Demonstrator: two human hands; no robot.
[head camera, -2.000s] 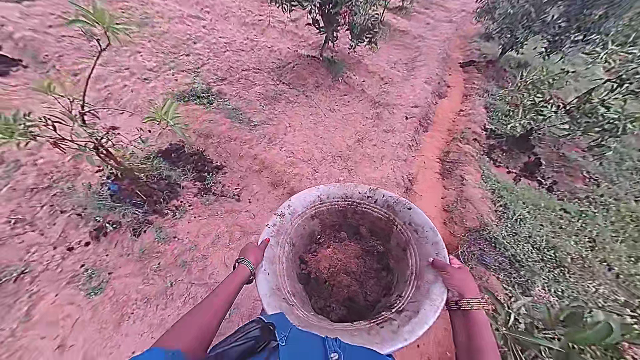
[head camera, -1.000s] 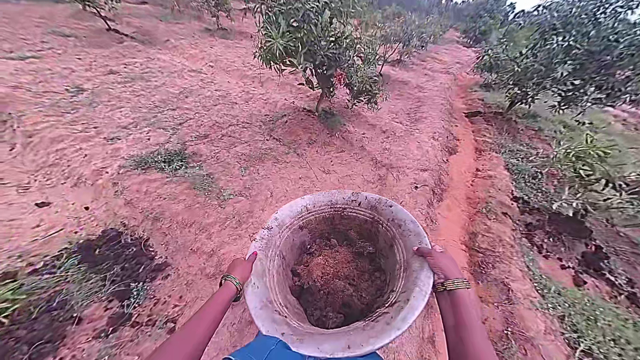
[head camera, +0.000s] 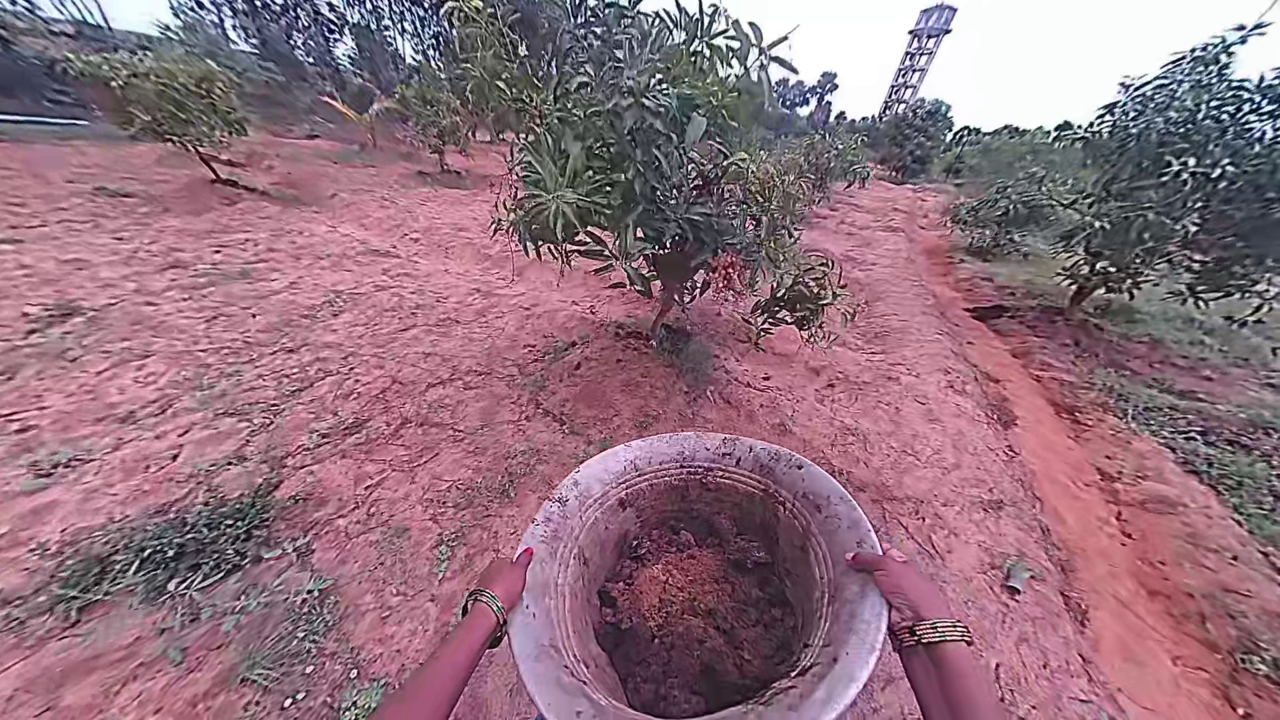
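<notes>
A wide-rimmed round basin (head camera: 545,610) is held out in front of my body, its rim smeared with dirt. Dark clumpy material (head camera: 700,610), like soil or manure, lies inside it, with a reddish-brown patch on top. My left hand (head camera: 503,582) grips the left side of the rim, and my right hand (head camera: 903,588) grips the right side with the thumb on top. Bangles circle both wrists. The fingers under the rim are hidden. Beyond the basin stands a small leafy tree (head camera: 640,170) with a reddish cluster low in its branches.
Reddish bare ground (head camera: 330,380) surrounds me, with a grass patch (head camera: 180,550) at the left. A shallow furrow (head camera: 1060,480) runs along the right, beside another leafy tree (head camera: 1170,190). A small greyish object (head camera: 1017,575) lies near the furrow. A tall tower (head camera: 917,60) rises far off.
The tree ahead is nearer, and the dark heap and plant at the left have left the view. The view has tilted up. Both hands have kept hold of the basin.
</notes>
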